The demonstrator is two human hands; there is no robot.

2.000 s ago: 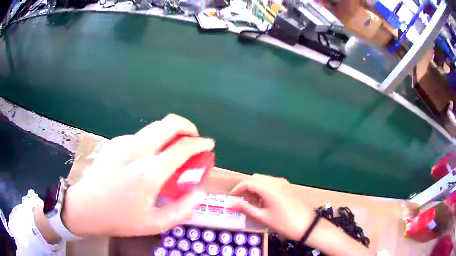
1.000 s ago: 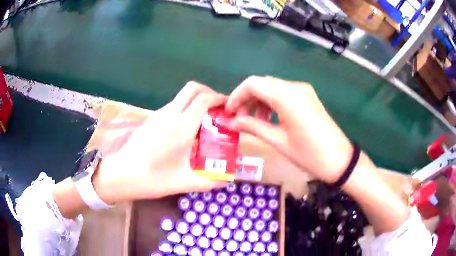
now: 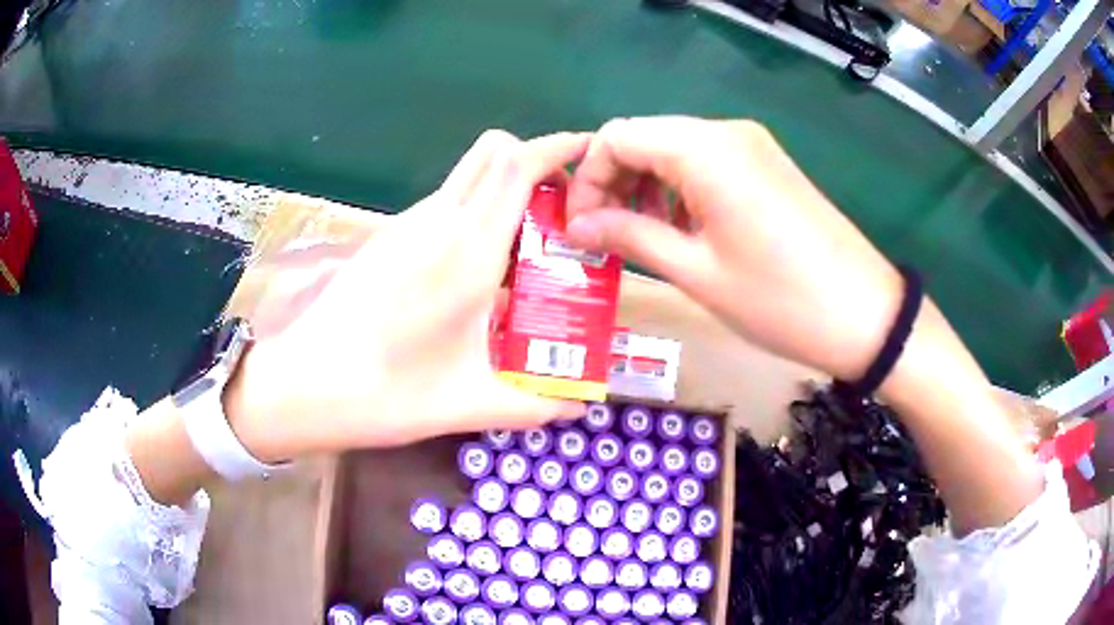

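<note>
My left hand (image 3: 409, 293) holds a red retail box (image 3: 561, 305) upright over the back edge of the cell tray. The box shows white text, a barcode patch and a yellow lower edge. My right hand (image 3: 733, 232) is at the top end of the box, thumb and fingers pinching at its upper edge; what lies between the fingertips is hidden. The brown cell tray (image 3: 729, 513) holds purple cells (image 3: 564, 507) standing in rows, with its left part bare. A white sticker strip with red print (image 3: 648, 364) lies behind the tray, partly hidden by the box.
A tangled black cable heap (image 3: 831, 501) lies right of the tray. A green belt (image 3: 367, 98) runs across behind the hands. Red boxes stand at the left edge (image 3: 15, 220) and right edge (image 3: 1075, 452). A grey metal post (image 3: 1032, 79) rises at the upper right.
My right hand has come from the sticker strip to the top of the red box. The box has been turned upright, showing its printed side. Since a second ago both hands sit slightly higher in view.
</note>
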